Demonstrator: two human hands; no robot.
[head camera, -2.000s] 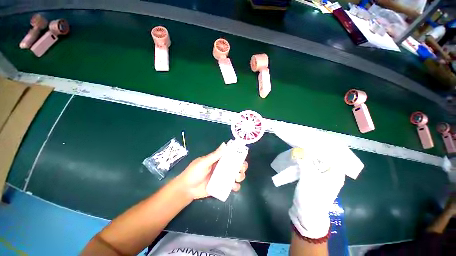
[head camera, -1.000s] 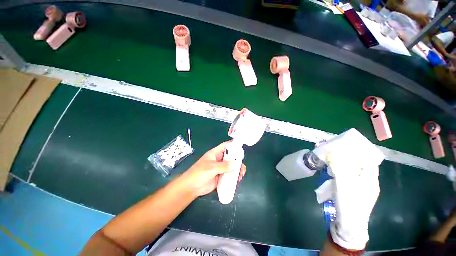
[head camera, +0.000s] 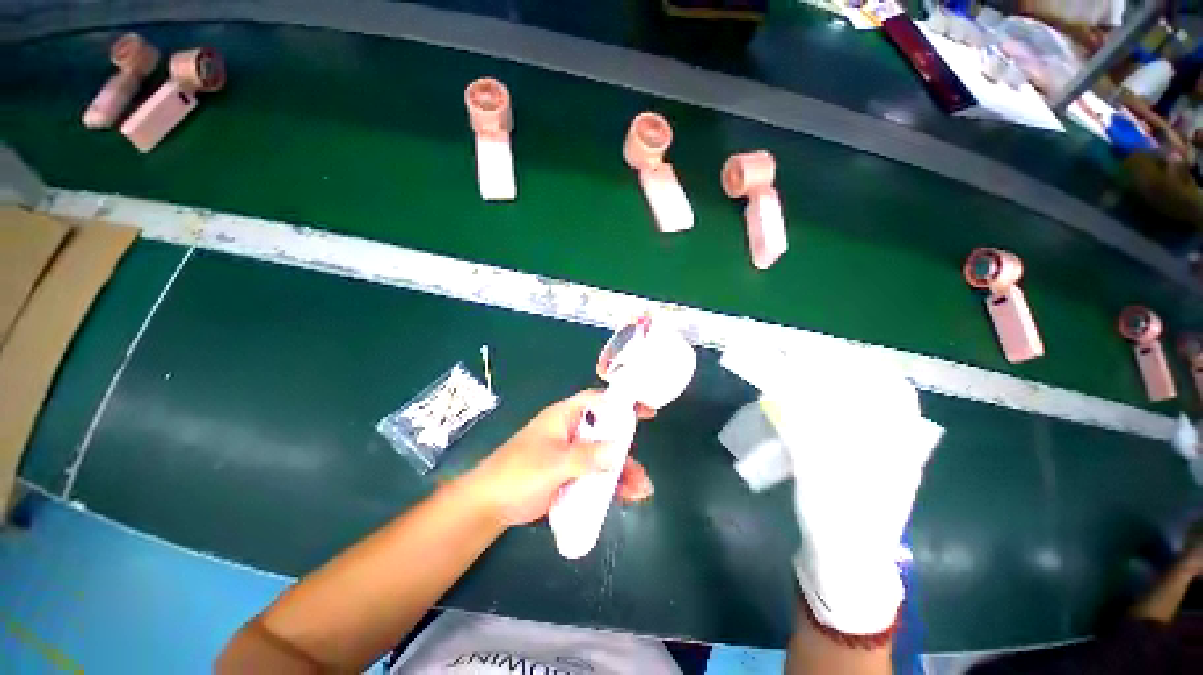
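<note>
My left hand (head camera: 541, 462), bare, grips a pink handheld fan (head camera: 590, 495) by its handle, which looks near white in glare. The fan stands upright and slightly tilted, its round head (head camera: 653, 363) turned sideways. My right hand (head camera: 851, 462), in a white knit glove, is just right of the fan head, with a small gap between them. Glare blurs its fingers, so I cannot tell whether it holds a cloth. A translucent whitish bottle (head camera: 755, 442) stands left of the glove, its top hidden. A clear bag of cotton swabs (head camera: 442, 415) lies left of my left hand.
Several pink fans (head camera: 495, 145) lie on the green conveyor belt (head camera: 330, 158) beyond a whitish rail (head camera: 383, 274). Brown cardboard (head camera: 53, 317) is at the left. A blue strip shows partly beside the right wrist. Papers and a person's arm (head camera: 1168, 580) are at the right.
My gloved right hand has moved left from over the bottle's metallic top to beside the fan head. The fan, face-on two seconds ago, is now turned sideways and sits slightly lower than a second ago.
</note>
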